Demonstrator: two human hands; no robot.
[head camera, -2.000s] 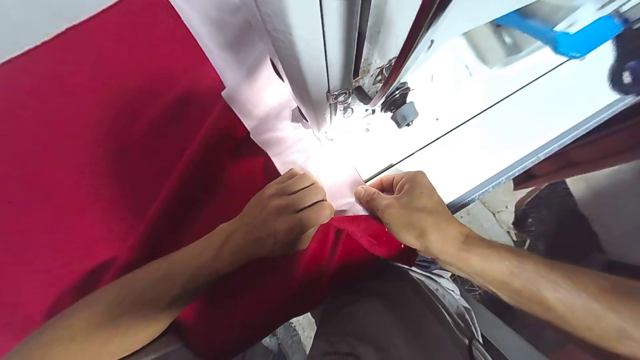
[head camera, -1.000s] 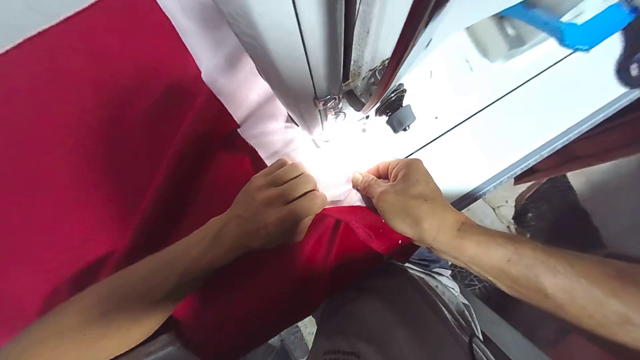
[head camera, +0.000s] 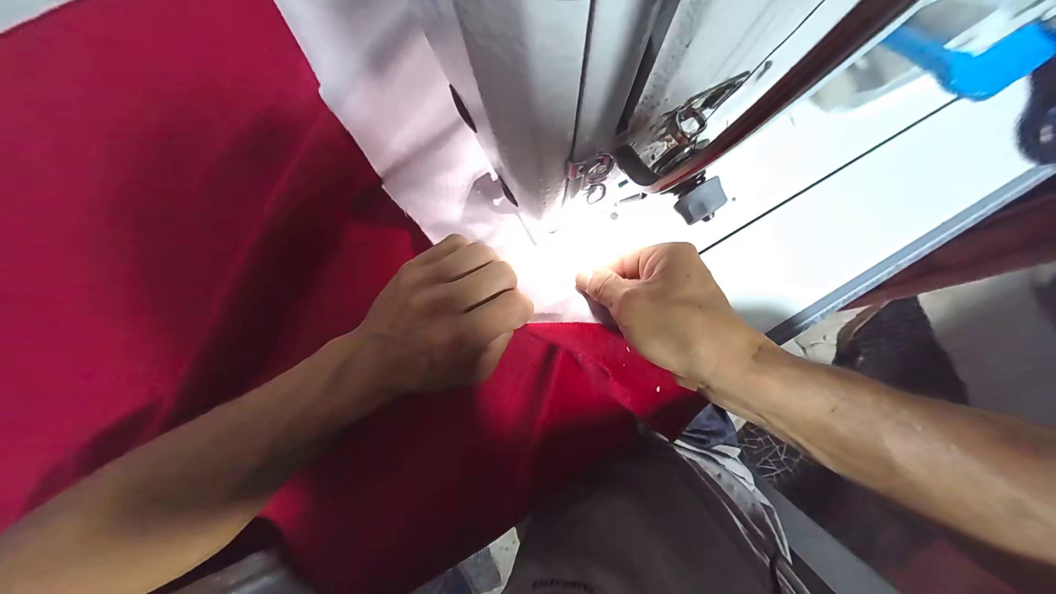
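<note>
A large red fabric (head camera: 165, 181) spreads over the left side and hangs toward my lap, bordered by a white fabric strip (head camera: 371, 115). My left hand (head camera: 462, 313), fingers curled, grips the fabric edge just in front of the sewing machine's head (head camera: 528, 91). To the right, my right hand (head camera: 652, 305) pinches the same edge between thumb and finger. Between the two hands the white strip is washed out by the machine's lamp, above the red cloth. Glare hides the needle area.
A dark grey knob (head camera: 701, 200) and metal thread guides (head camera: 594, 169) sit beside the machine head. A blue object (head camera: 982, 66) lies at the upper right on the white machine bed (head camera: 866, 181), whose edge runs diagonally past my right forearm. My lap is below.
The white strip and red fabric have shifted slightly up and left against the machine. Both hands keep hold of the edge, with my right thumb closer to the glare.
</note>
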